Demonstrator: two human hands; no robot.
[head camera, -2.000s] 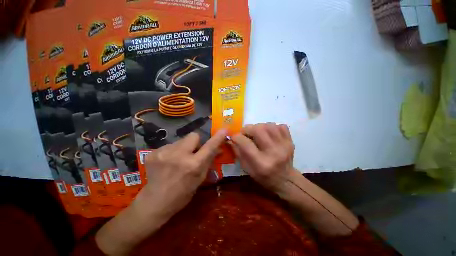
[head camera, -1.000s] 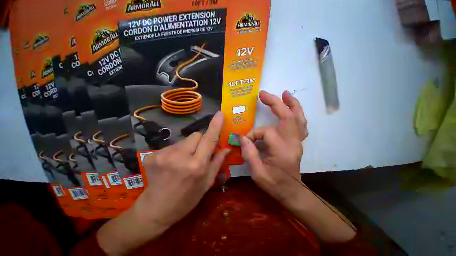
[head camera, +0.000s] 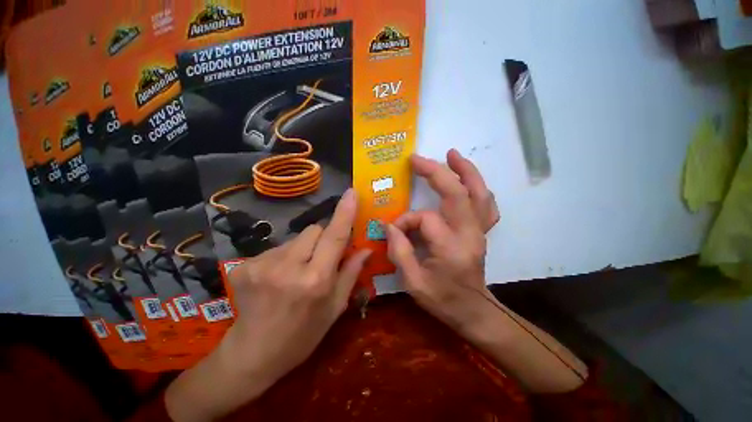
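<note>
The top carton (head camera: 276, 124) lies over a fan of overlapped cartons (head camera: 70, 177), its yellow-orange side panel (head camera: 386, 115) at the right. A small green-silver hologram sticker (head camera: 376, 229) lies on the lower side panel. My left hand (head camera: 289, 284) rests on the carton's lower right front, forefinger pointing up beside the panel, thumb just below and left of the sticker. My right hand (head camera: 449, 239) is at the panel's right edge, thumb and forefinger bent close together at the sticker's right side, other fingers spread. Whether they still grip it is unclear.
A flat grey strip with a dark end (head camera: 528, 124) lies on the white table (head camera: 594, 165) at the right. Yellow-green crumpled plastic (head camera: 730, 198) is at the far right edge. Blurred packaging is at the top right corner. The table's front edge runs below my hands.
The fingertips were together over the lower panel; my right hand then opened its outer fingers and the sticker now shows on the panel. The view has shifted a little.
</note>
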